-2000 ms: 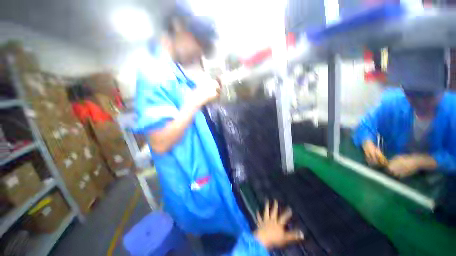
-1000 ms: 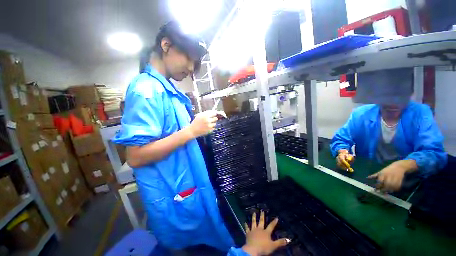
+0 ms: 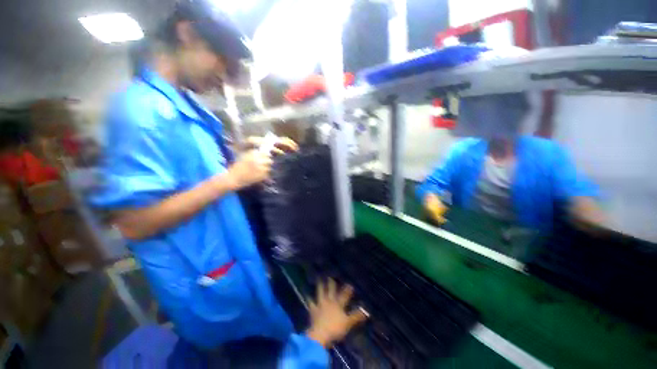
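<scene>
My left hand [image 3: 333, 314] lies with spread fingers over the near end of a black blister tray [image 3: 410, 295] on the green bench. The fingers are apart. A small pale spot shows at the thumb tip; I cannot tell what it is. The frame is blurred, so the tray's pockets and any parts under the hand cannot be made out. My right hand is not in view. A tall black tray stack [image 3: 306, 205] stands just beyond my left hand.
A person in a blue smock [image 3: 184, 216] stands at the left, hands raised around something small and pale. Another worker [image 3: 504, 180] sits across the line with a yellow-handled tool [image 3: 435, 210]. A blue stool [image 3: 140, 349] is at the lower left. A shelf [image 3: 576, 66] runs overhead.
The view has turned right, so the standing person, stack and my left hand appear further left. My left hand stays spread over the tray. The seated worker's hand on the right side has moved outward toward dark trays.
</scene>
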